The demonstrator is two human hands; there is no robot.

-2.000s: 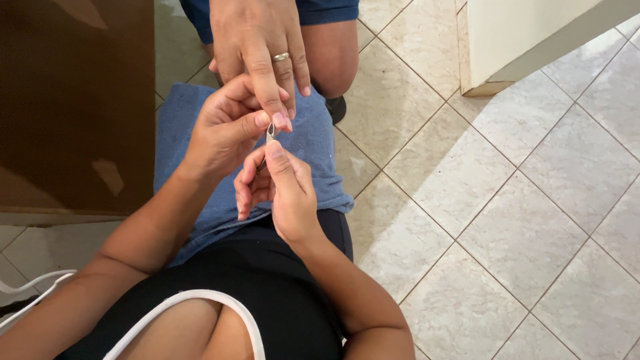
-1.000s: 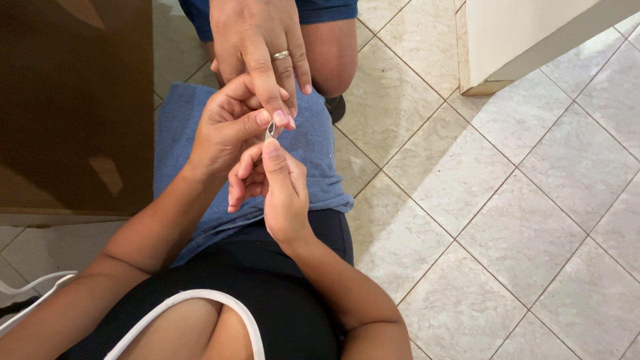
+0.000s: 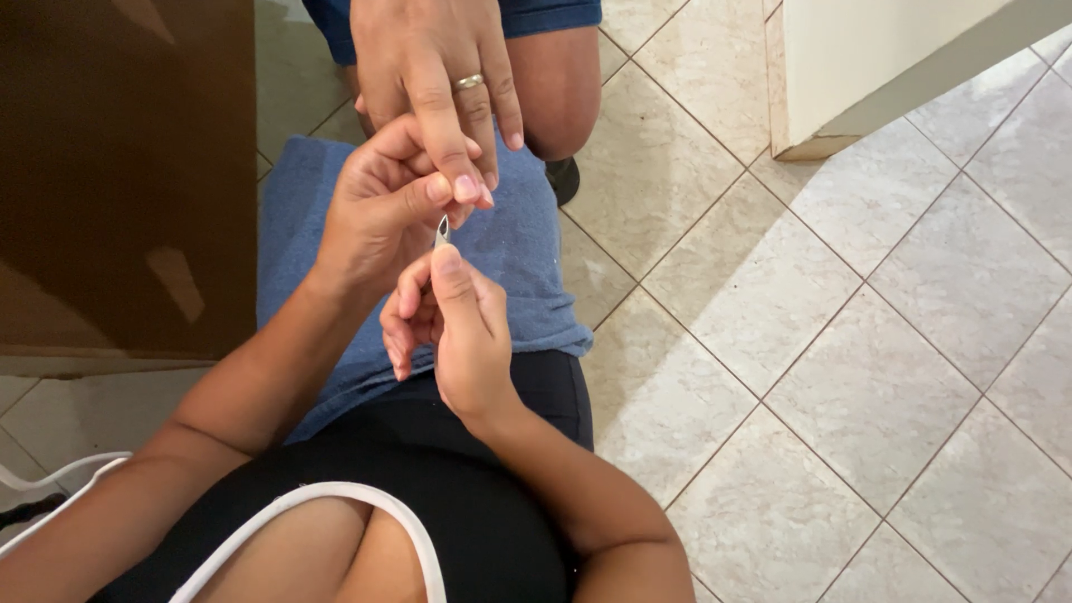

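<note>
My right hand (image 3: pixel 469 335) is closed round a metal cuticle nipper (image 3: pixel 442 231), its thumb along the top and its jaws pointing up. The handles are mostly hidden in my palm. With thumb and fingers, my left hand (image 3: pixel 377 201) holds a fingertip of another person's hand (image 3: pixel 435 75), which reaches in from the top, palm down, with a ring (image 3: pixel 468 82) on one finger. The nipper's tip is just below that fingertip; whether they touch cannot be told. Beneath the hands a blue towel (image 3: pixel 528 285) lies over my lap.
A dark brown panel of furniture (image 3: pixel 126 167) stands at the left. The other person's knee (image 3: pixel 554 92) is beyond the towel. At the upper right a pale wall end (image 3: pixel 871 67) meets the tiled floor (image 3: pixel 804 335). A white cord or strap (image 3: pixel 67 477) runs at the lower left.
My right hand and the nipper have moved slightly down, leaving a small gap in view below the held fingertip. My left hand and the other person's hand have hardly moved.
</note>
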